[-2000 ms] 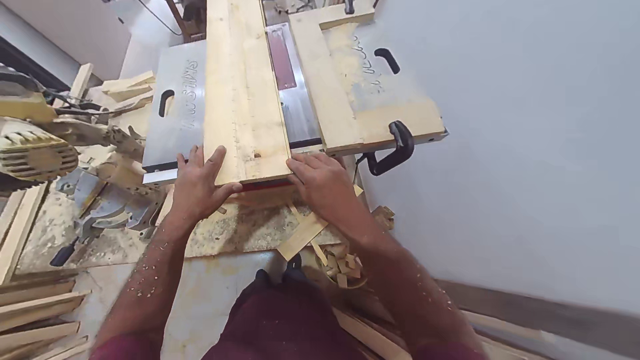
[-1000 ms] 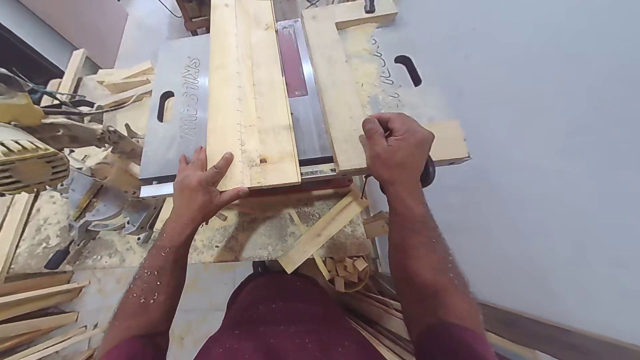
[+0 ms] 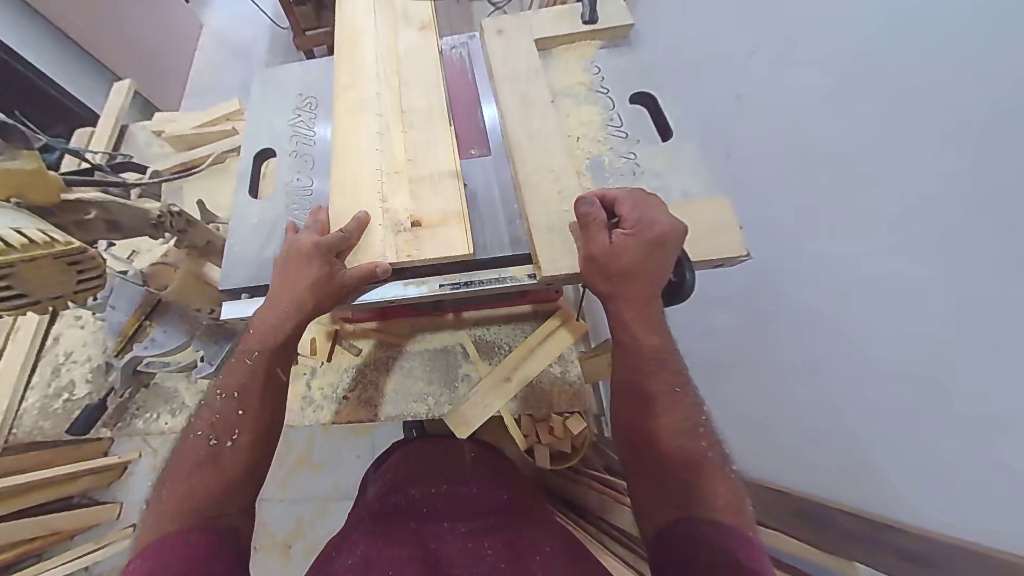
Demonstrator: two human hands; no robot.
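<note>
A wide pine board lies lengthwise on the metal top of a Skilsaw table saw. My left hand has its fingers spread at the board's near left corner, the thumb along the near end. My right hand is a fist at the near end of a wooden fence; whether something is inside the fist cannot be told. Beside that fist shows the black handle of a clamp, partly hidden. The red throat plate lies between board and fence; no blade shows.
At the left stands a miter saw amid sawdust and offcuts. A loose wood strip slants below the saw's front edge, above a round container of small blocks. Wood strips are stacked at lower left. A wall rises on the right.
My right hand has left the board's near right corner, moved right and become a fist at the fence. My left hand remains at the board. The fence's near end has shifted relative to the clamp.
</note>
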